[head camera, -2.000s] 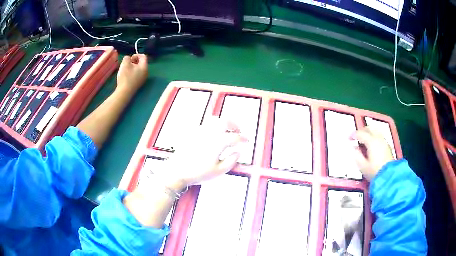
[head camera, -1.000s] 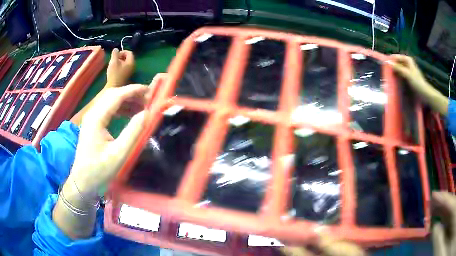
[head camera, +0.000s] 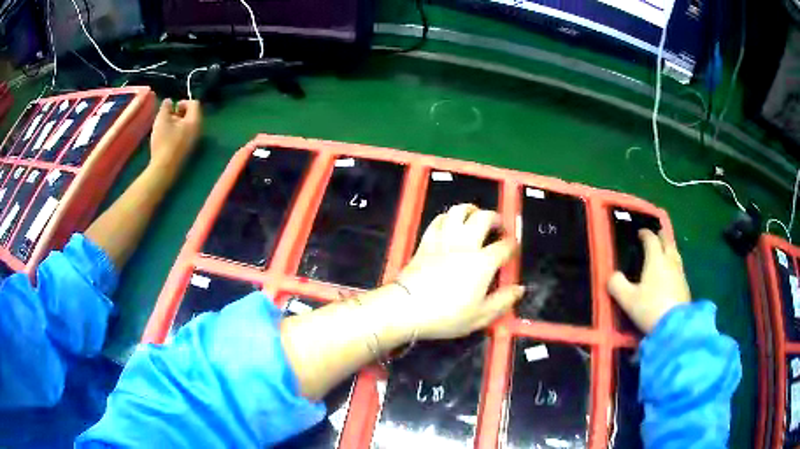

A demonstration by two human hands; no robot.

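A salmon-red foam tray lies flat before me, holding black smartphones in two rows. Small white labels sit at the phone ends, and several screens bear handwritten-looking white marks. My left hand lies over the upper-row middle phone and the divider to its right, thumb and fingers apart, hiding part of that phone. My right hand is at the upper far-right phone, thumb and finger apart near its surface. Neither hand visibly lifts a phone. My left forearm covers part of the lower row.
At left, a neighbour's blue sleeve and hand are beside stacked trays of labelled dark phones. Another phone tray is at the right edge. Monitors and a white cable are at the back of the green mat.
White-screened phones lay before me first; then a raised tray of black phones was in view. Now black phones lie flat before me, with my hands over the upper row.
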